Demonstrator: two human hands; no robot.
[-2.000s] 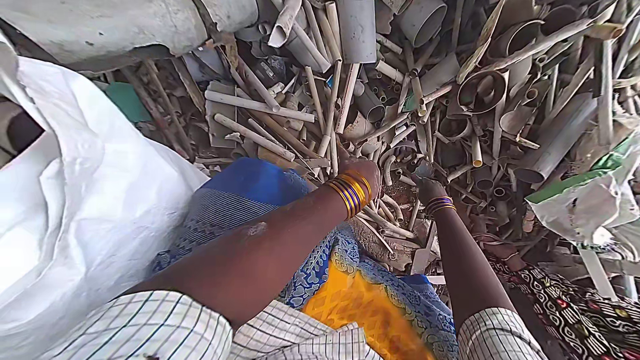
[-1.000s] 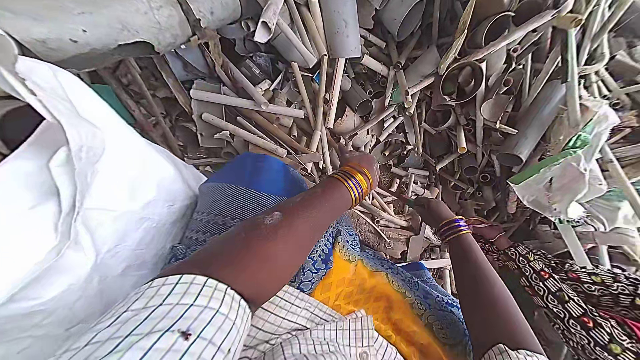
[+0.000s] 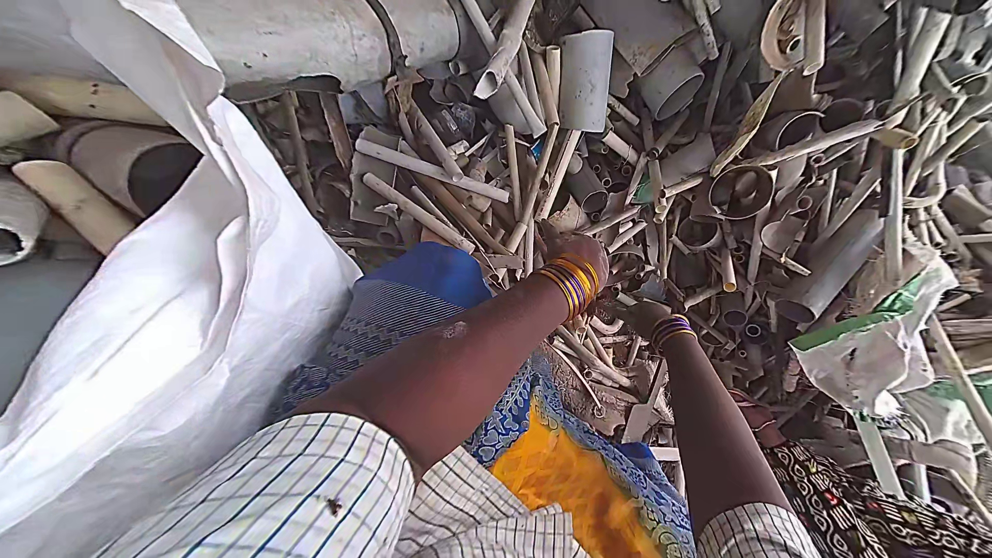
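My left hand (image 3: 577, 256), with yellow and purple bangles at the wrist, is down in a heap of plastic pipe scraps, beside thin pale pipe pieces (image 3: 542, 174). Just to its lower right, my right hand (image 3: 639, 316) reaches into the same heap, close to short thin offcuts (image 3: 601, 360). The fingers of both hands are largely hidden, so I cannot tell whether either holds a piece. A short wide grey pipe (image 3: 587, 81) lies above my left hand. Round pipe rings (image 3: 742, 192) lie to the upper right of my right hand.
A large white sack (image 3: 178, 310) stands on the left, with wide pipes (image 3: 128, 167) behind it. A thick grey pipe (image 3: 310, 39) crosses the upper left. A torn white and green sack (image 3: 872, 341) lies at right. Patterned dark cloth (image 3: 829, 496), beside another person's hand (image 3: 756, 418), is at lower right.
My right hand has shifted within the heap, and now sits closer to my left hand than one second ago. My left hand stays at about the same spot.
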